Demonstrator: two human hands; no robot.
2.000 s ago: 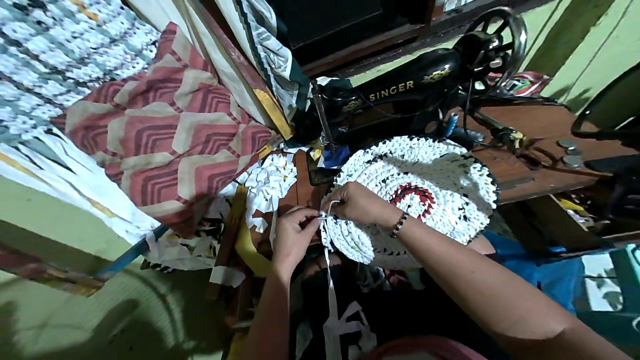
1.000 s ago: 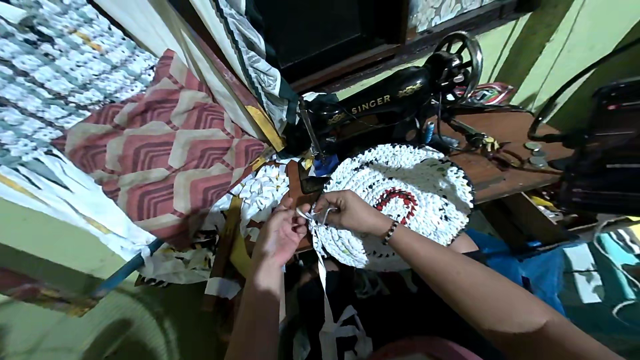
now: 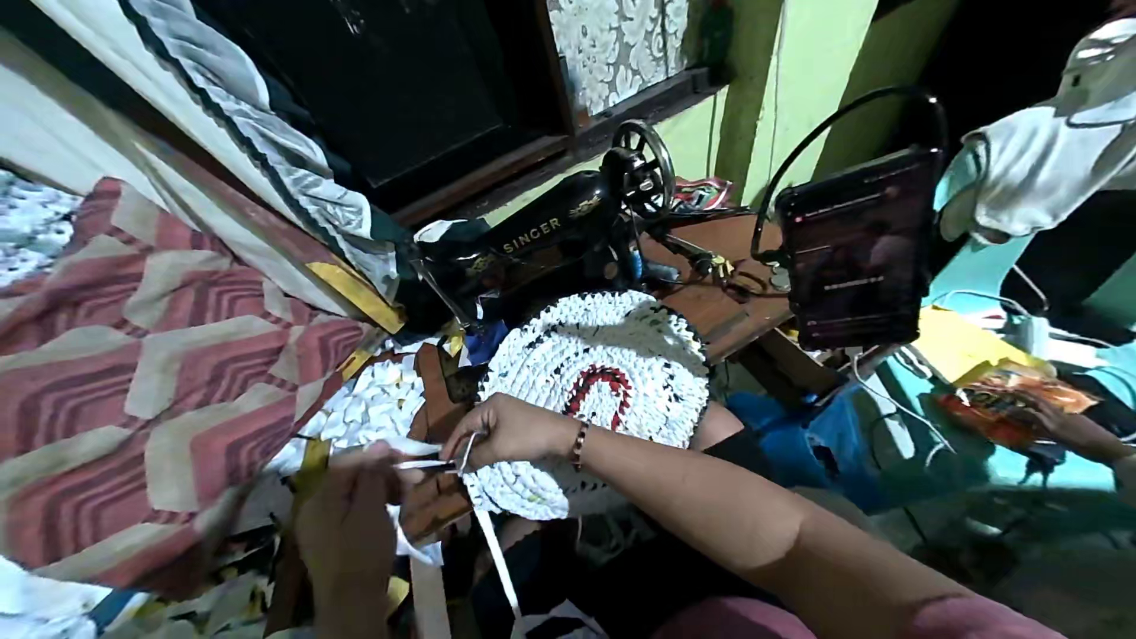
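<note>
A round crocheted piece of white fabric strips, with a red ring near its middle, lies over the lap. At its lower left edge my right hand pinches the work and a loop of white strip; a beaded bracelet circles that wrist. My left hand, blurred, is just left of it and grips a white fabric strip stretched between the hands. Whether a hook is in my fingers cannot be told. Another strip hangs below the work.
A black Singer sewing machine stands on a wooden table ahead. A tablet on a holder is to its right. Cut white strips and a red-and-beige patterned cloth lie left. Another person's hand is at far right.
My left hand has moved left, away from my right hand, with the strip drawn out between them. The view has swung right, bringing in the tablet and another person's hand.
</note>
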